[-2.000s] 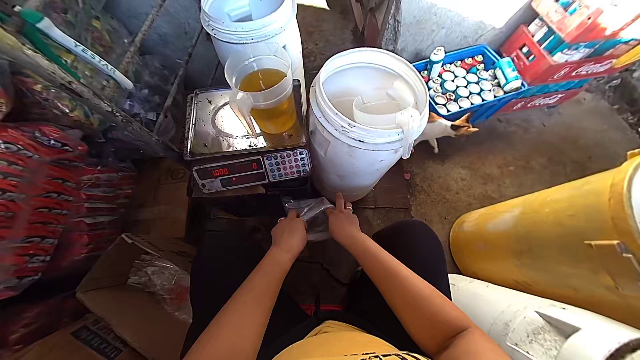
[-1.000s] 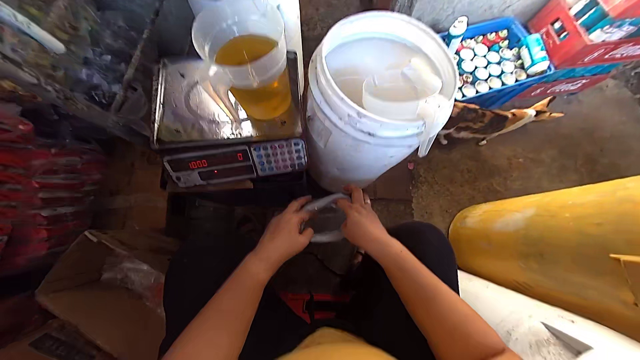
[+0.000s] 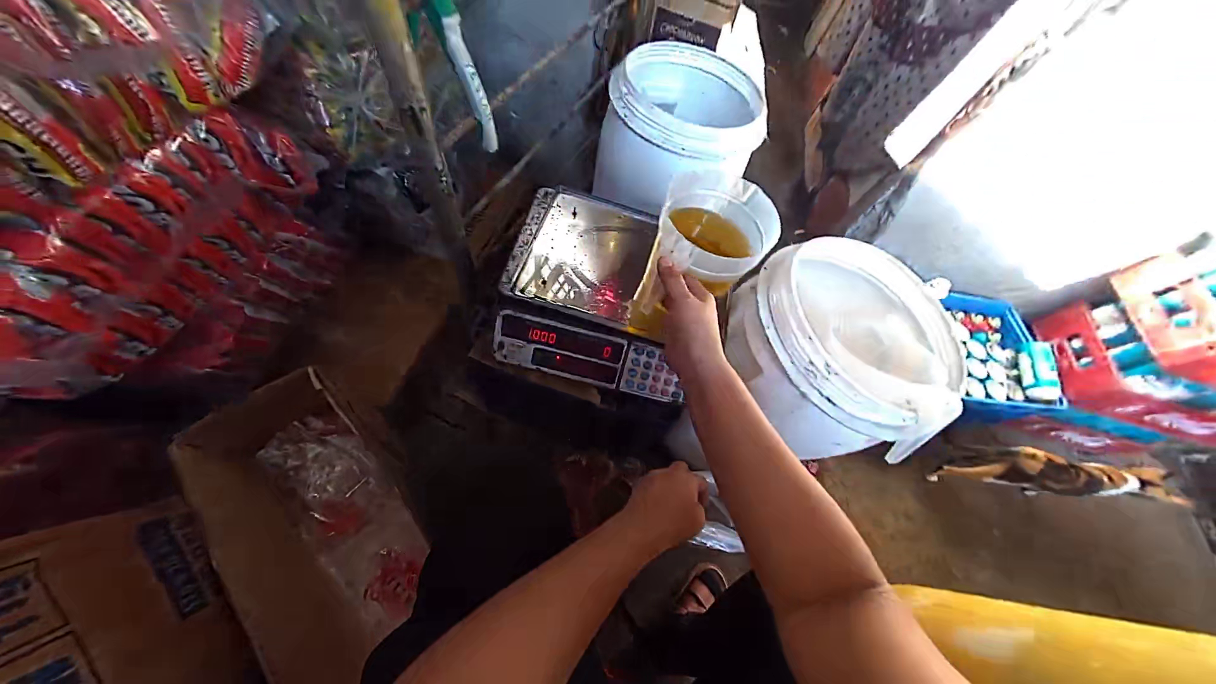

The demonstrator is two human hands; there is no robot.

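My right hand grips the handle of a clear plastic pitcher holding yellow-orange liquid. The pitcher is over the right side of the steel pan of a digital scale with a lit red display; whether it touches the pan cannot be told. Lower down, my left hand holds a clear plastic bag whose far part is partly behind my right forearm. Right of the scale stands a white plastic bucket with a translucent vessel lying in its mouth.
Another white bucket stands behind the scale. A blue crate of cans and red crates are at the right, a cat before them. A yellow container lies lower right, an open cardboard box lower left, red packets hang left.
My right hand has left the plastic bag and taken hold of the pitcher's handle. My left hand still holds the bag. The cat has moved out from beside the bucket. The view has shifted.
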